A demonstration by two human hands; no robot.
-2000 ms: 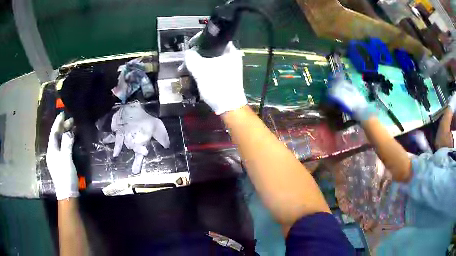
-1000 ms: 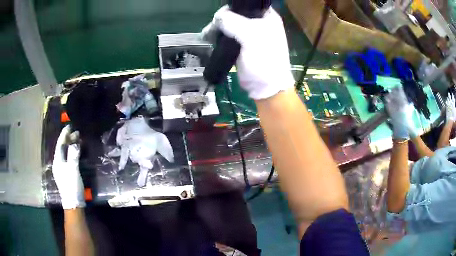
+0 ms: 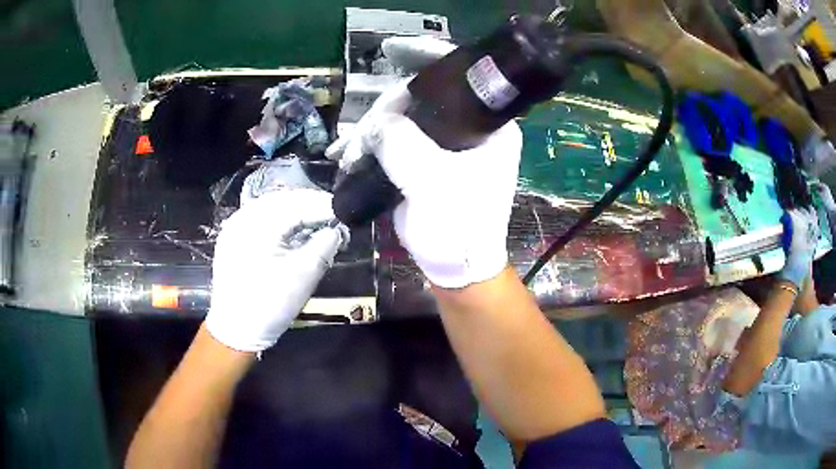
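Observation:
My right hand point(image 3: 454, 192), in a white glove, is closed around a thick black electric screwdriver point(image 3: 486, 82) with a pale label and a black cord. The screwdriver's lower end points down and left towards my left fingertips. My left hand point(image 3: 270, 261), also gloved in white, is in front of me with its fingers curled together. A small greyish piece shows at its fingertips, too blurred to name. The two hands nearly meet above the black mat point(image 3: 174, 211). The screwdriver's tip is not clearly visible.
A grey-white screw feeder point(image 3: 362, 92) stands behind my right hand. A crumpled bluish-grey cloth point(image 3: 293, 119) lies on the mat, with a spare glove point(image 3: 275, 174) partly behind my left hand. A white-framed tool point(image 3: 353, 310) lies at the front edge. Blue looped parts point(image 3: 715, 124) and a co-worker's hand point(image 3: 799, 243) are right.
My left hand has moved right from the mat's left side to the middle. My right hand has brought the screwdriver down from the feeder to my left fingertips. The view has shifted.

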